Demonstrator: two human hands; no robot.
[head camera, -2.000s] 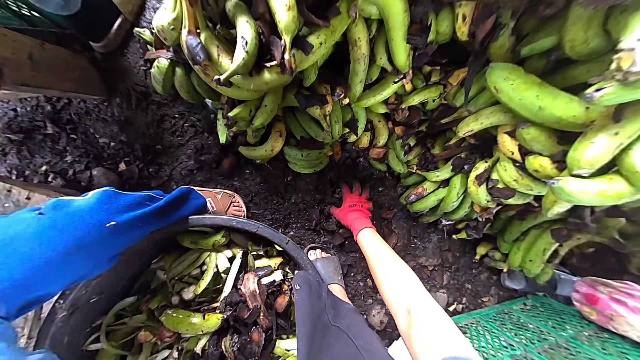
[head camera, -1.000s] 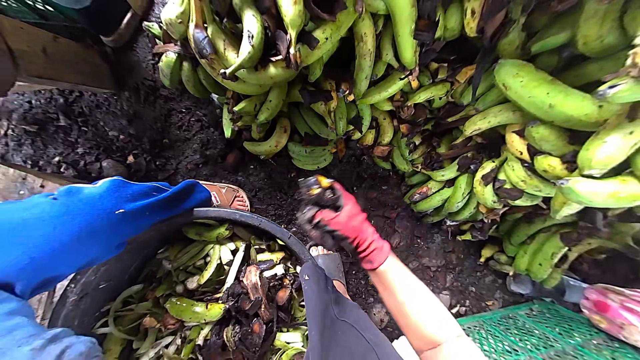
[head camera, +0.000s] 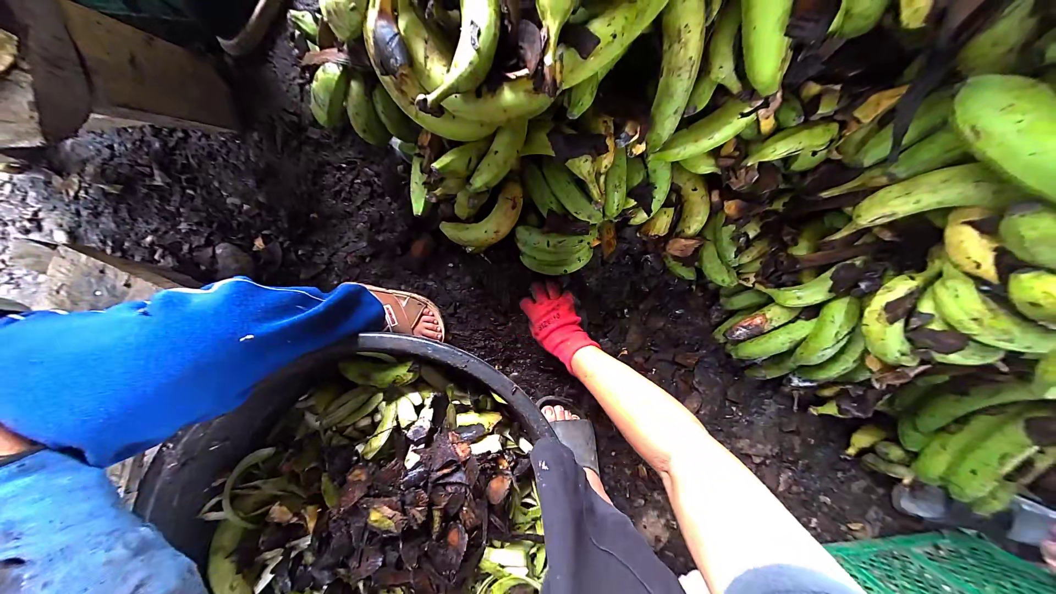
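My right hand (head camera: 554, 320), in a red glove, reaches palm down to the dark, wet soil (head camera: 487, 289), its fingers slightly apart. What lies under the palm is hidden. Just beyond the fingertips hangs a small cluster of green plantains (head camera: 554, 250), at the lower edge of a large heap. Left of the hand stands a black round tub (head camera: 487, 375). It holds green and pale peelings (head camera: 388, 421), topped with a pile of dark, decayed plant scraps (head camera: 412, 511). My left hand is not in view.
Plantain bunches (head camera: 833, 330) fill the right side. A green plastic crate (head camera: 940, 565) lies lower right, wooden boards (head camera: 148, 70) upper left. A blue-clad leg (head camera: 190, 355) and a sandalled foot (head camera: 412, 316) are left; another sandalled foot (head camera: 573, 433) is beside the tub.
A second ago my right hand was raised with dark scraps in it; now it is down at the soil near the plantains. More dark scraps lie in the tub.
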